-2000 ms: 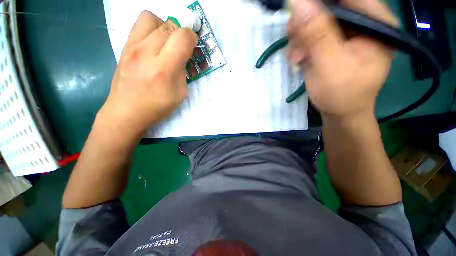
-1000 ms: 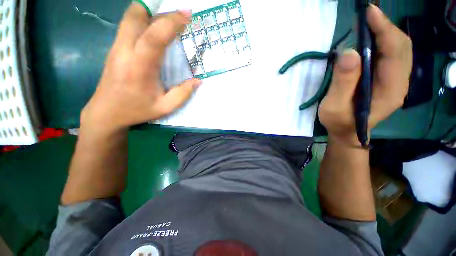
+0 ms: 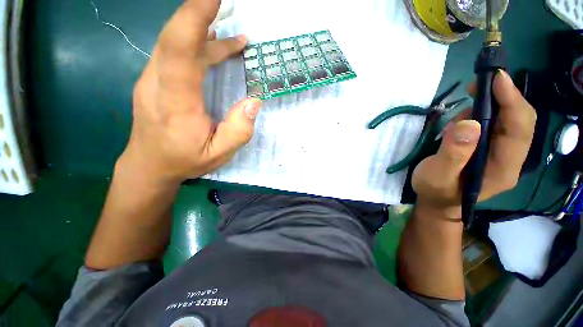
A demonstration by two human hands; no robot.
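Observation:
My left hand (image 3: 185, 102) holds the green-edged PCB panel (image 3: 295, 69) by its left edge, thumb at the lower corner and a finger at the upper corner. The panel is tilted over the white mat (image 3: 319, 140). My right hand (image 3: 482, 140) is closed around the black handle of the soldering iron (image 3: 484, 96). The iron's brass collar points to the top edge, over a round tin (image 3: 476, 11) with pale metallic contents; its tip is hard to make out. Thin solder wire (image 3: 121, 32) trails left from behind my left hand.
Green-handled cutters (image 3: 412, 114) lie on the mat, just left of my right hand. A yellow and black round item (image 3: 435, 16) is beside the tin. A white perforated tray (image 3: 11, 147) stands at the left edge. Dark items and cables lie at the right. A brown box (image 3: 476, 258) is below right.
The view has shifted, bringing the tin into sight. The panel now tilts up in my left hand. The iron, earlier blurred, now points upward over the tin.

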